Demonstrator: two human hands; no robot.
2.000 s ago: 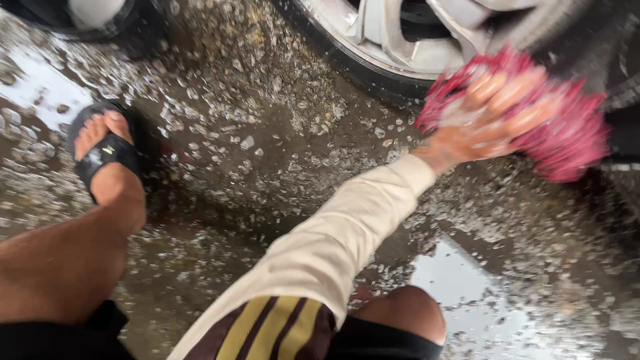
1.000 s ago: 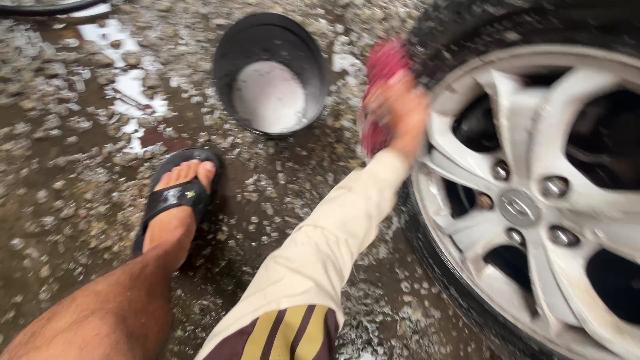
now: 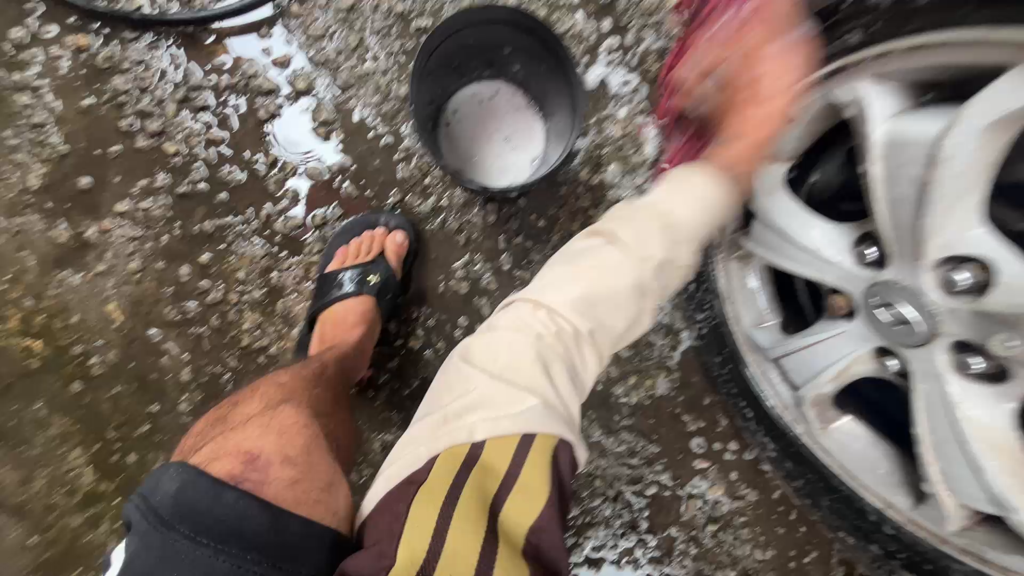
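Observation:
Blurred by motion, my right hand (image 3: 748, 84) is at the top right, closed on a red microfiber wash mitt or cloth (image 3: 680, 100) against the upper edge of the car tire (image 3: 724, 352). The silver alloy wheel (image 3: 900, 312), with several spokes and lug nuts, fills the right side. Left of the hand stands a black bucket (image 3: 436, 88) holding whitish soapy water (image 3: 494, 134). The cream sleeve (image 3: 552, 336) of my right arm crosses the middle. My left hand is out of view.
My foot in a black sandal (image 3: 356, 280) rests on wet, pebbled ground (image 3: 160, 320) left of the arm. A puddle (image 3: 300, 132) reflects light at the upper left. Part of a black round rim (image 3: 172, 14) shows at the top left edge.
The right hand with the red cloth has moved from low beside the tire to its upper part. The view has shifted, bringing the whole bucket and more of the wheel into sight.

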